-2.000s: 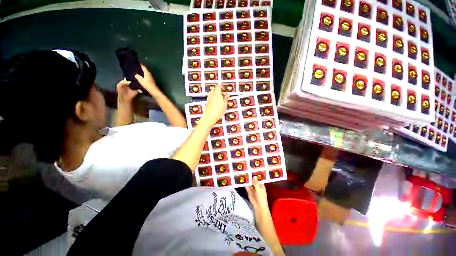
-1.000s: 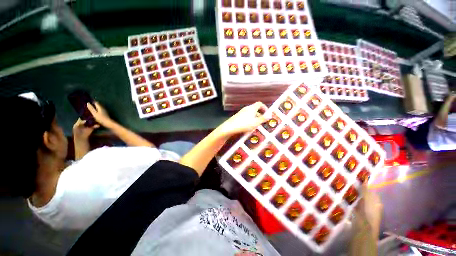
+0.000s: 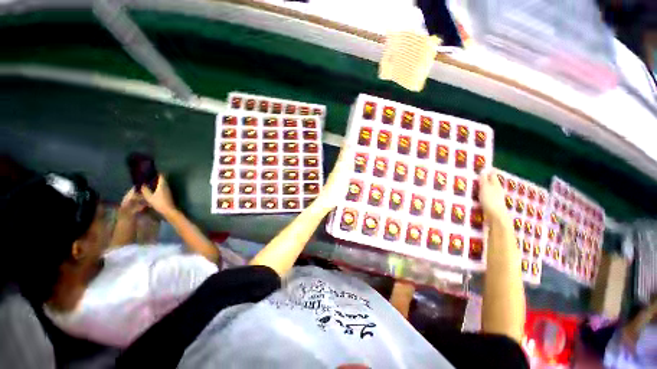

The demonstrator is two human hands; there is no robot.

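Observation:
A white compartment tray [image 3: 414, 180] filled with red-and-black units with gold centres is level in front of me. My left hand [image 3: 336, 184] is at its left edge, with the fingers partly hidden by the tray. My right hand [image 3: 493, 191] grips its right edge. The tray covers what lies beneath it, so I cannot tell whether it rests on the tray stack.
Another filled tray [image 3: 268, 162] lies on the green belt to the left, overlapping one behind it. Two more trays [image 3: 524, 216] [image 3: 576, 230] lie to the right, near a cardboard box [image 3: 611, 281]. A seated person [image 3: 137, 288] at left holds a phone [image 3: 142, 170]. A yellowish pad [image 3: 408, 60] is on the ledge.
The held tray has moved up and away from me and turned from diagonal to nearly straight. It now covers the place where the stack showed. My view has shifted, showing the ledge.

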